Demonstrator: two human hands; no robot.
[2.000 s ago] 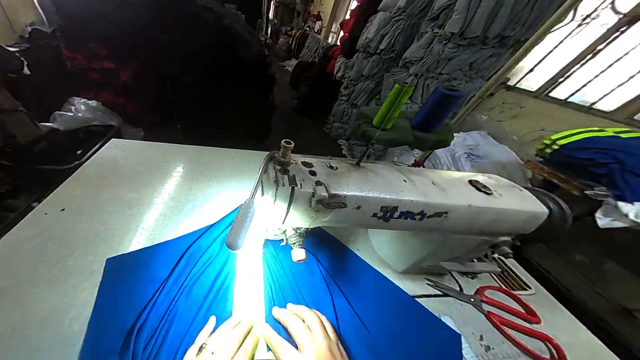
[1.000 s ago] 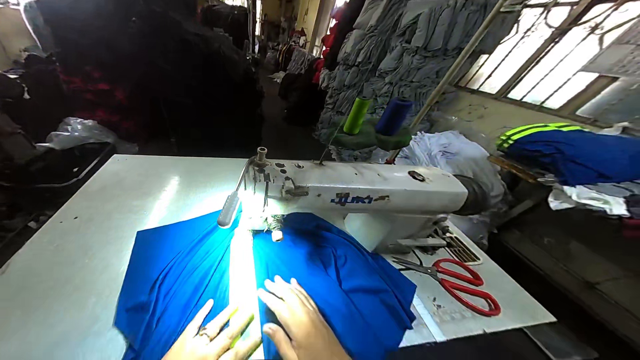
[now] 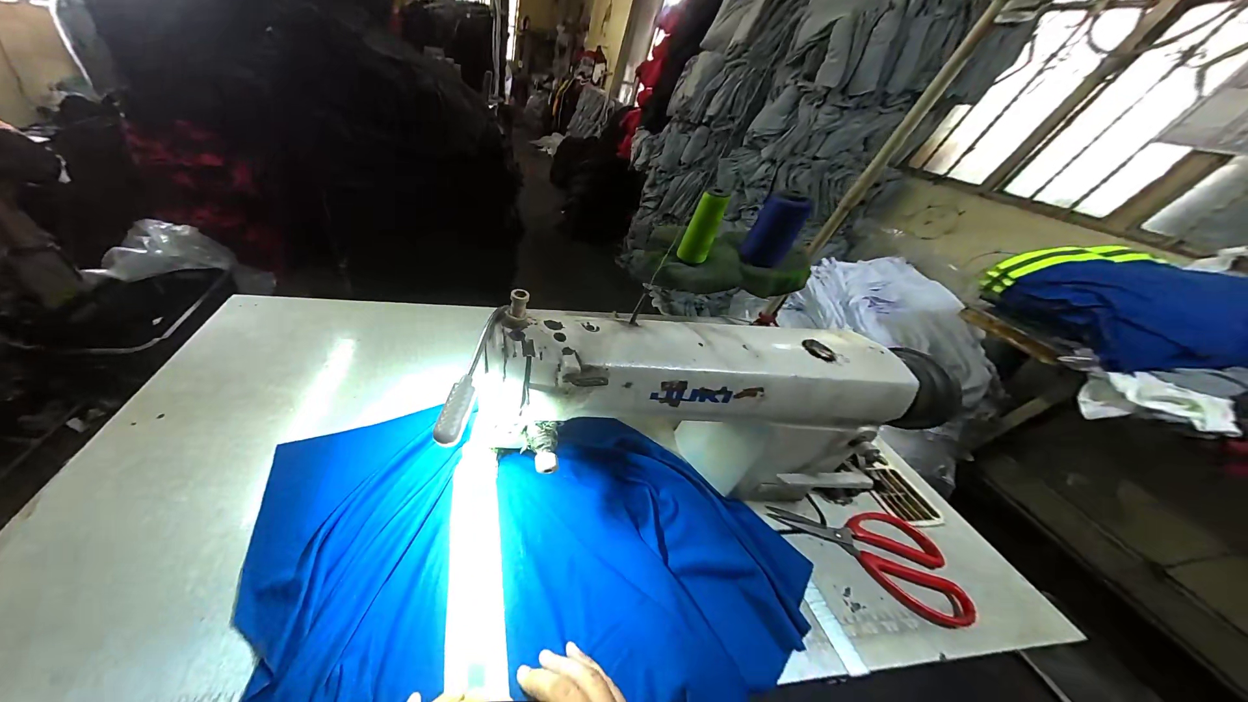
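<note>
Blue fabric (image 3: 604,556) with a bright pale strip (image 3: 476,575) down its middle lies spread on the table, its far end under the head of a white Juki sewing machine (image 3: 741,375). At the bottom edge my right hand (image 3: 573,677) rests on the blue fabric just right of the strip, fingers bent; the rest of it is out of frame. Only a fingertip or so of my left hand (image 3: 434,697) shows at the strip's lower left. Glare hides the needle and presser foot.
Red-handled scissors (image 3: 902,565) lie on the table right of the fabric. Green (image 3: 704,226) and blue (image 3: 775,229) thread cones stand behind the machine. Folded blue garments with yellow stripes (image 3: 1121,302) are at right, a black bin (image 3: 127,312) at left.
Both hands have moved down toward the near edge of the fabric and are now mostly out of frame. The view has shifted, showing more to the right.
</note>
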